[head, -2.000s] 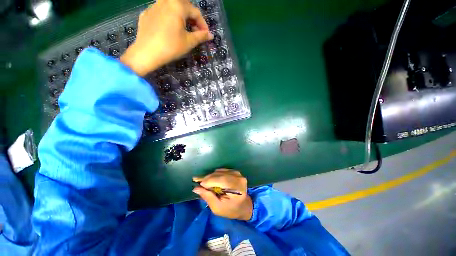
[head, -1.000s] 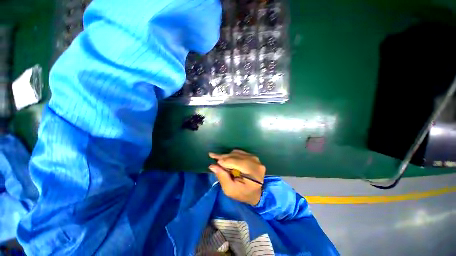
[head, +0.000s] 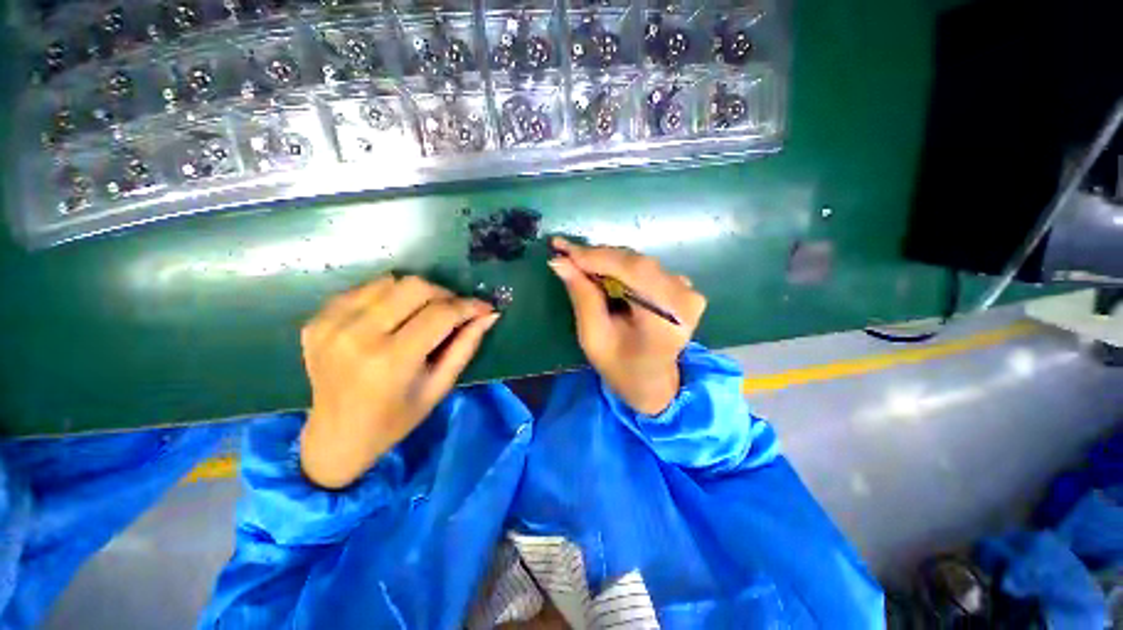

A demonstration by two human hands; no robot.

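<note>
My left hand (head: 388, 363) pinches a small round component (head: 501, 297) with a shiny face between thumb and fingertips, just above the green mat. My right hand (head: 631, 314) holds a thin dark pen-like tool (head: 650, 304) with a yellow-gold section, its tip end at the fingertips beside the black pile. The loose pile of tiny black parts (head: 505, 234) lies on the mat between the hands and the tray. The clear blister tray (head: 406, 172) holds rows of dark, shiny round components in its pockets. Whether a black part is on the tool tip is too small to tell.
Green bench mat (head: 246, 357) under the work, its front edge close to my sleeves. A small grey-brown patch (head: 812, 261) lies at right. Black box-like equipment (head: 998, 148) with a grey tube (head: 1047, 228) stands at far right. Blue garments and grey floor with a yellow line lie beyond the bench edge.
My left hand has come back from over the tray to the mat before me, with a component now visible in its fingers. My right hand has moved close to the black pile. The view has shifted.
</note>
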